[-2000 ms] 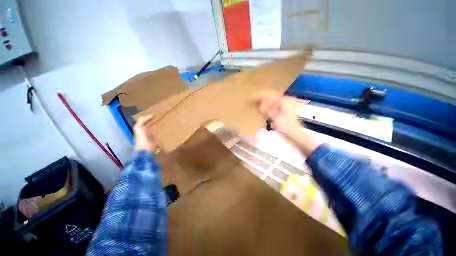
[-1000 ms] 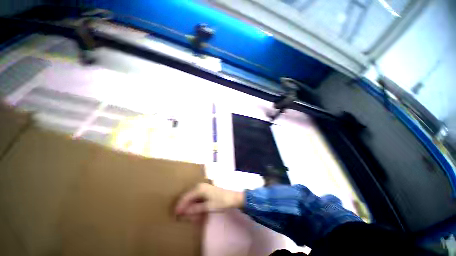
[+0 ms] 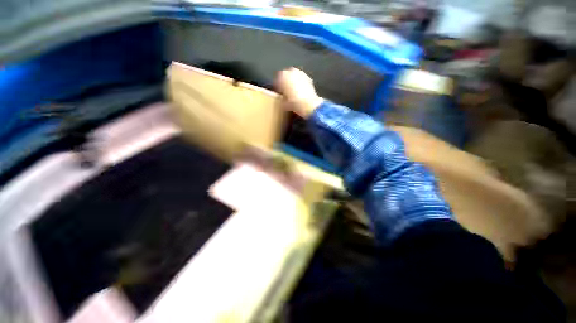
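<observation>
My right hand [image 3: 297, 93] is at the upper right corner of a tan board [image 3: 224, 113] and looks closed on it; its fingers are blurred. The board stands roughly upright above the right end of the machine bed. A black bed area [image 3: 136, 217] lies to its left, framed by white template sheet [image 3: 211, 265]. My left hand is out of the picture.
The machine's blue rim [image 3: 363, 47] curves behind the board, with a grey inner wall [image 3: 252, 55] below it. Brown panels [image 3: 470, 189] lie outside the machine at right. Yellow tape [image 3: 287, 274] runs along the bed's near edge. Heaped brown material [image 3: 515, 148] is further right.
The view has swung right to the machine's right end. My right hand has left the large brown panel and is now at the upright tan board. My left hand, seen two seconds ago, is out of view.
</observation>
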